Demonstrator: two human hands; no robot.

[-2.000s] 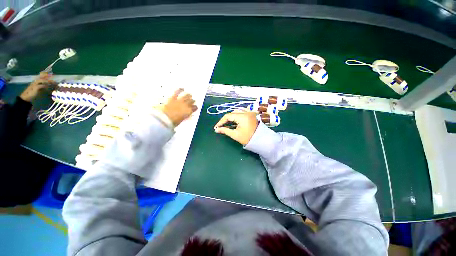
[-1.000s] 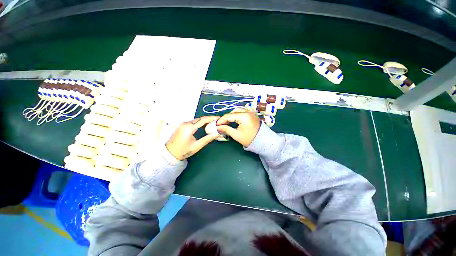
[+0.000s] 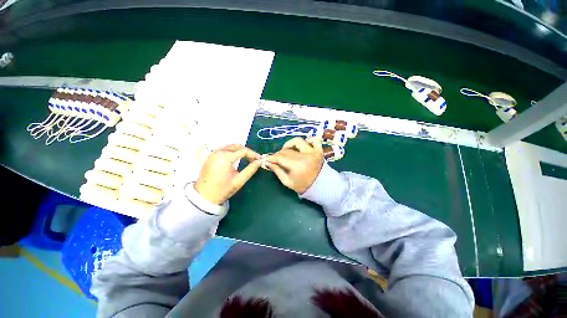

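Note:
My left hand [image 3: 225,174] and my right hand [image 3: 297,164] meet fingertip to fingertip above the green bench. Between them they pinch a small pale piece [image 3: 265,162], mostly hidden by the fingers; its kind cannot be told. Left of my left hand lies the white board [image 3: 217,74] with rows of cream oval pieces [image 3: 150,169] on its left and lower part. Just behind my right hand lie several striped bodies [image 3: 336,131] with their cord loops [image 3: 280,131] pointing left.
A packed row of striped bodies [image 3: 84,102] lies left of the board, cords toward me. Joined units [image 3: 428,93] lie on the green belt [image 3: 323,74] beyond the pale rail [image 3: 398,125]. A white upright [image 3: 528,112] and second white board [image 3: 541,211] stand right. A blue stool [image 3: 93,245] is below left.
My left hand has come from over the board to meet my right hand, and both now pinch the small piece. The units on the belt have shifted right. The neighbour's hand has left view.

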